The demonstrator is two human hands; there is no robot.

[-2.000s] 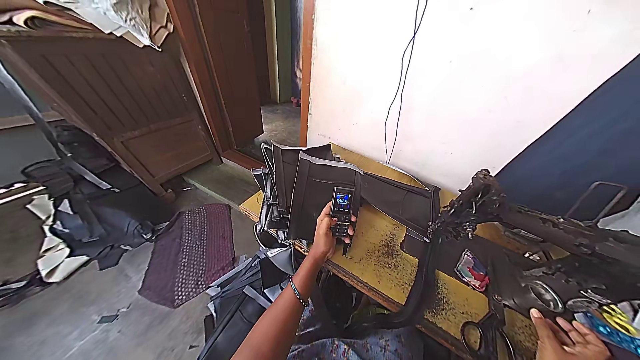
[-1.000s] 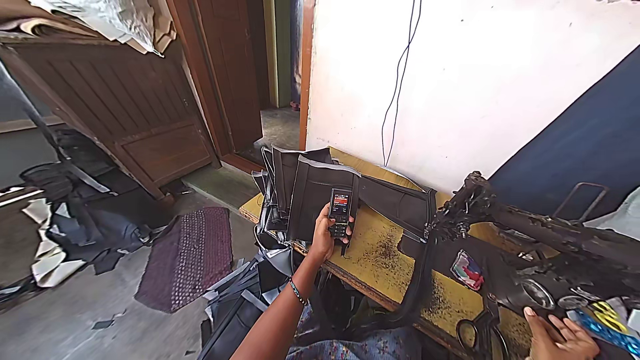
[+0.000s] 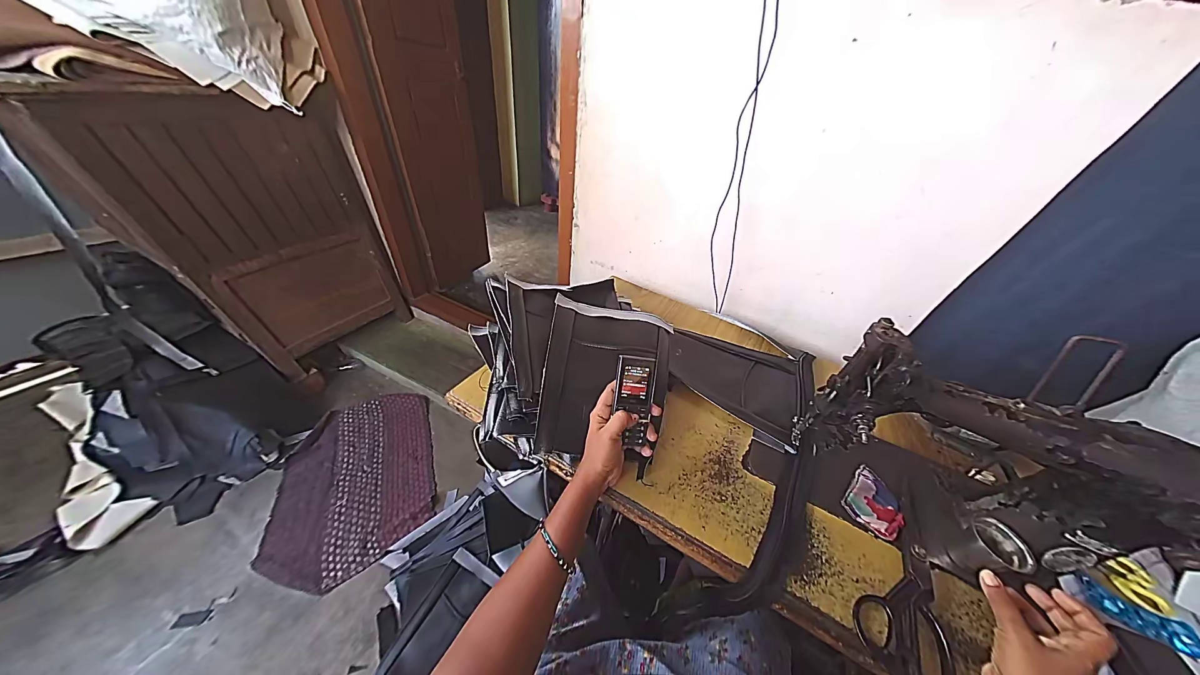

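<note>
My left hand (image 3: 607, 441) holds a black keypad mobile phone (image 3: 635, 389), thumb over its keys and the small screen lit. Behind the phone stand dark fabric bag panels (image 3: 581, 352) with grey edging, on the worn yellow table (image 3: 703, 487). At the lower right, my right hand (image 3: 1045, 623) rests palm partly up with its fingers apart and nothing in it. Left of that hand lie black-handled scissors (image 3: 905, 600). A sewing machine (image 3: 994, 408), dark and worn, extends over the table's right side, with a small colourful cloth piece (image 3: 873, 503) near it.
Dark fabric strips (image 3: 450, 572) are heaped below the table's left edge. A purple mat (image 3: 352, 492) and cloth scraps (image 3: 112, 469) lie on the floor. A wooden cabinet (image 3: 216, 206) stands at the left, near an open door (image 3: 417, 141). Black cables (image 3: 741, 141) hang along the wall.
The phone's screen has changed from a blue display to a dark one with a red band. Both hands have stayed nearly in place.
</note>
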